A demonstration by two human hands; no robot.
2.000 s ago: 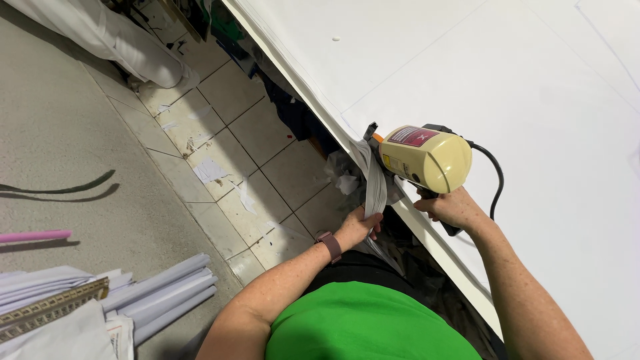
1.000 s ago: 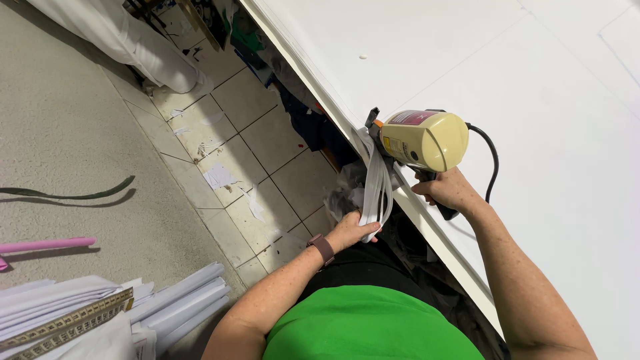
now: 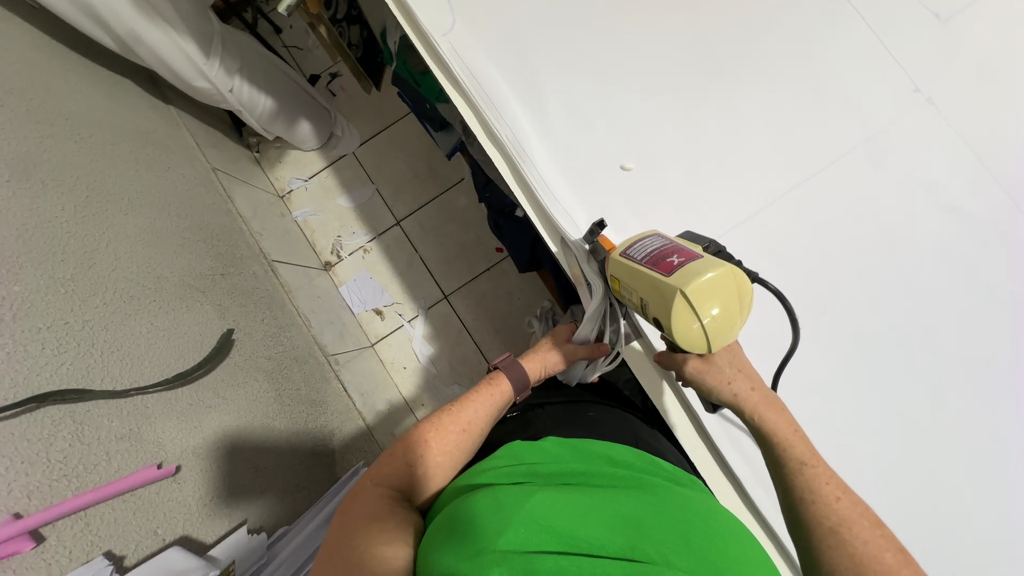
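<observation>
My right hand grips the handle of an electric cloth cutting machine with a cream motor housing, which stands at the edge of a white-covered table. The cutter's front end is at the layered white fabric along the table edge; its blade is hidden. Beside the table edge, my left hand holds a bunch of loose white fabric strips that hang off the edge below the cutter. A black cord curves from the back of the cutter onto the white surface.
Scraps lie on the tiled floor between table and wall. White cloth hangs at the upper left. Dark fabrics are under the table. A pink roll, a dark strip and paper rolls are at the lower left.
The strips in my left hand have bunched into a fuller, looped bundle. My right hand has stayed on the cutter's handle. The view has shifted somewhat.
</observation>
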